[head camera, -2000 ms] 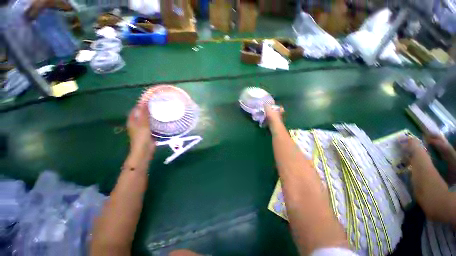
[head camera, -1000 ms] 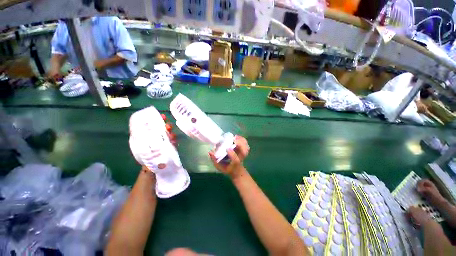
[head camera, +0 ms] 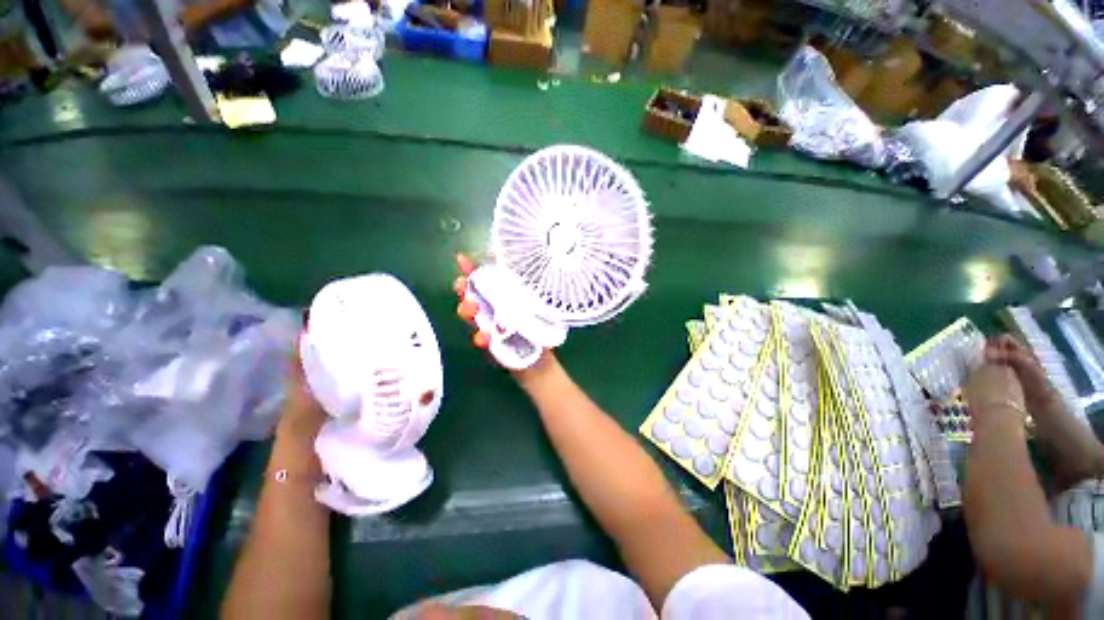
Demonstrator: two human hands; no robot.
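My left hand point(head camera: 303, 394) holds a white clip fan point(head camera: 369, 351) upright at centre left, with its side and an orange-brown spot towards me. The hand is mostly hidden behind the fan. My right hand point(head camera: 484, 317) holds a second white clip fan point(head camera: 569, 234) by its base. Its spoked round grille faces me, tilted up to the right. My right fingertips show at the left of the base; the palm is behind it. The two fans are apart, both above the green belt point(head camera: 260, 206).
Clear plastic bags point(head camera: 145, 351) lie over a blue bin point(head camera: 200, 527) at left. Fanned yellow-edged sticker sheets point(head camera: 787, 436) lie at right, beside another person's hands point(head camera: 999, 369). Small cardboard trays point(head camera: 672, 113), a white paper and loose grilles point(head camera: 349, 75) sit on the far side, near a metal post point(head camera: 179, 61).
The right fan has turned from edge-on to show its grille and moved right. The left fan has turned more upright and lower. The view has tilted down, showing the blue bin.
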